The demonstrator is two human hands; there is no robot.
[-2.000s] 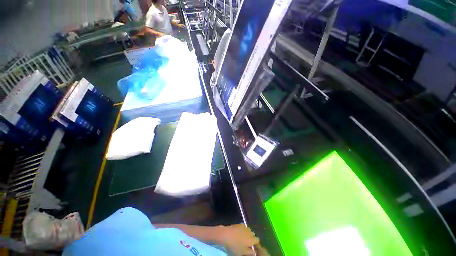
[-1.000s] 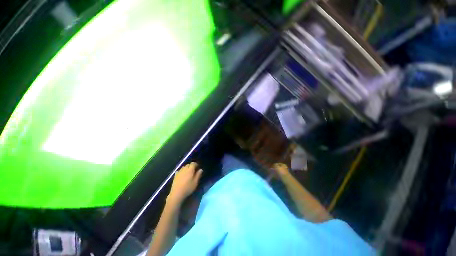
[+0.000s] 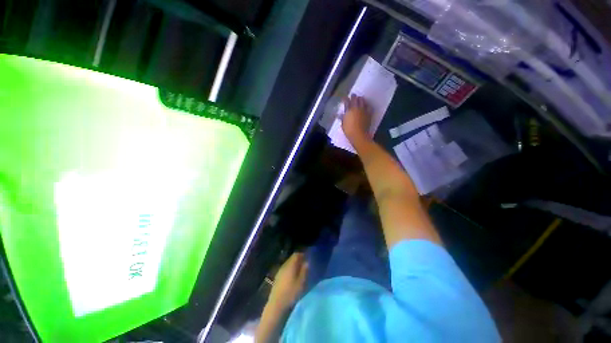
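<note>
My right hand (image 3: 357,120) rests on a stack of white papers (image 3: 380,87) beside the line, its fingertips on the top sheet. Whether it grips a sheet cannot be told. My left hand (image 3: 291,275) is low beside the line's metal edge, somewhat blurred, with nothing seen in it. The television set (image 3: 194,161) lies at the left, its screen glowing bright green around a white box with dark text. Its left part is cut off by the picture's edge.
The line's metal rail (image 3: 289,161) runs diagonally between the set and my body. More white papers (image 3: 429,157) and a printed card with a red part (image 3: 432,70) lie at the right. Clear wrapped pieces (image 3: 522,47) fill the upper right.
The view has turned from along the line to my right side. My right hand has reached forward from near my body onto the white papers. My left hand stays near the rail.
</note>
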